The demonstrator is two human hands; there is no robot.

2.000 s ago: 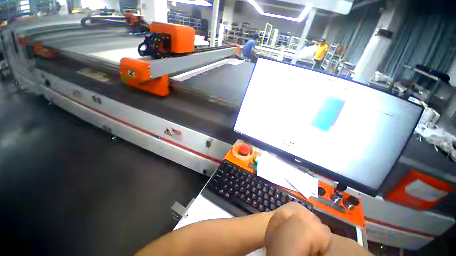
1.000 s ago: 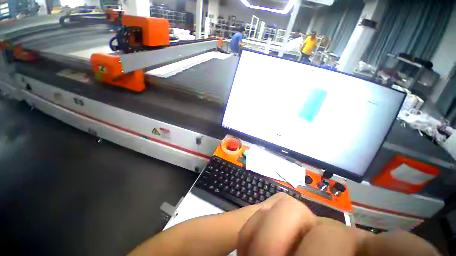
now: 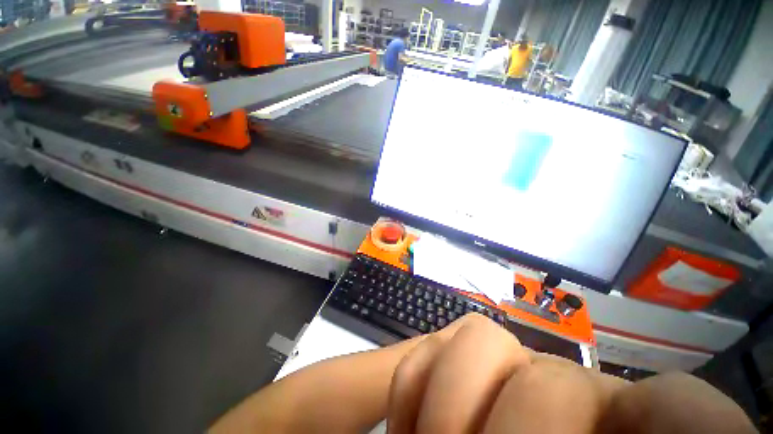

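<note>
My left forearm (image 3: 326,390) comes in from the lower left. My right hand (image 3: 500,381) lies across its far end at the bottom centre, with fingers curled. The two hands overlap, so my left hand's fingers are hidden and I cannot tell what either hand grips. They are in front of the console shelf (image 3: 326,347) and cover the lower right of the black keyboard (image 3: 398,297). The monitor (image 3: 585,182) behind shows a white screen with a cyan rectangle.
White papers (image 3: 462,269) lie above the keyboard. A ring (image 3: 389,236) surrounds a red spot on the orange panel; dark knobs (image 3: 570,304) sit at its right. The cutting table (image 3: 288,191) and orange-housed gantry (image 3: 288,83) stand left. Two people (image 3: 396,54) (image 3: 519,59) are far behind.
The view has shifted, so the console and monitor sit further left and higher. My joined hands appear larger and closer, still overlapping. The screen's rectangle looks the same.
</note>
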